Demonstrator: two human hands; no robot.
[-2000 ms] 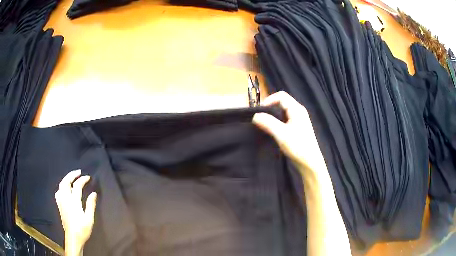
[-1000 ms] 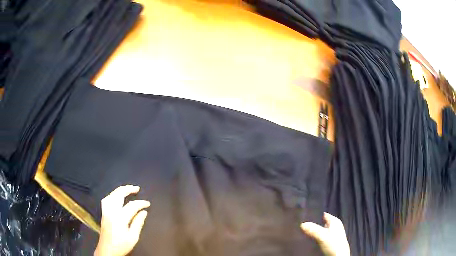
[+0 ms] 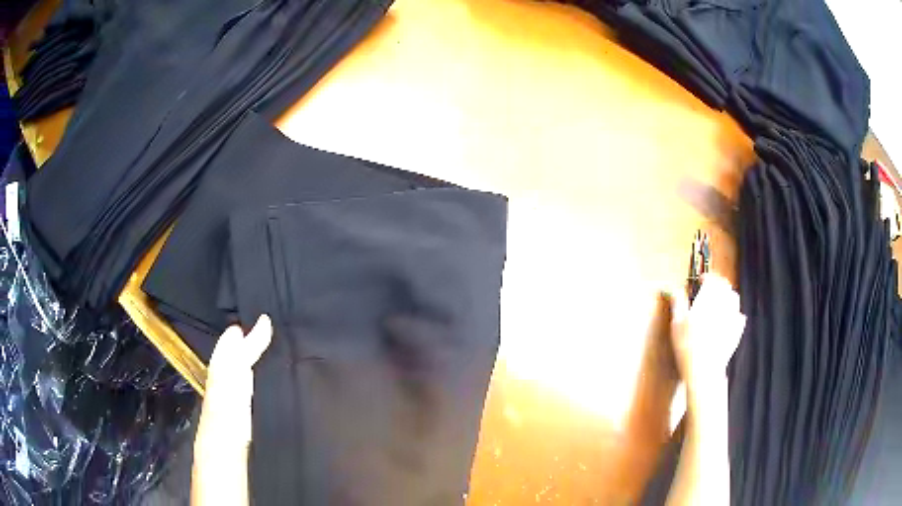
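Black trousers point(image 3: 396, 267) lie folded on the table in front of me, with one panel over a lower layer point(image 3: 297, 163) that sticks out at the upper left. My left hand point(image 3: 237, 361) lies at the left edge of the upper panel, thumb apart from the fingers, with no cloth visibly pinched. My right hand point(image 3: 707, 321) is at the right, at the lower end of the dark thread snips point(image 3: 700, 252). The snips' upper ends point away from me. The hand hides their lower part, so I cannot tell whether it grips them.
Long rippled black trousers point(image 3: 801, 326) are piled at the right, beside my right hand. More black garments point(image 3: 781, 59) lie at the far right, and a layered stack point(image 3: 158, 128) at the upper left. Shiny plastic-bagged garments point(image 3: 89, 395) are below the table's left edge point(image 3: 163, 331).
The trousers' right part has been folded over to the left, uncovering table at the right. My right hand has left the cloth and moved up to the snips. The view has shifted left.
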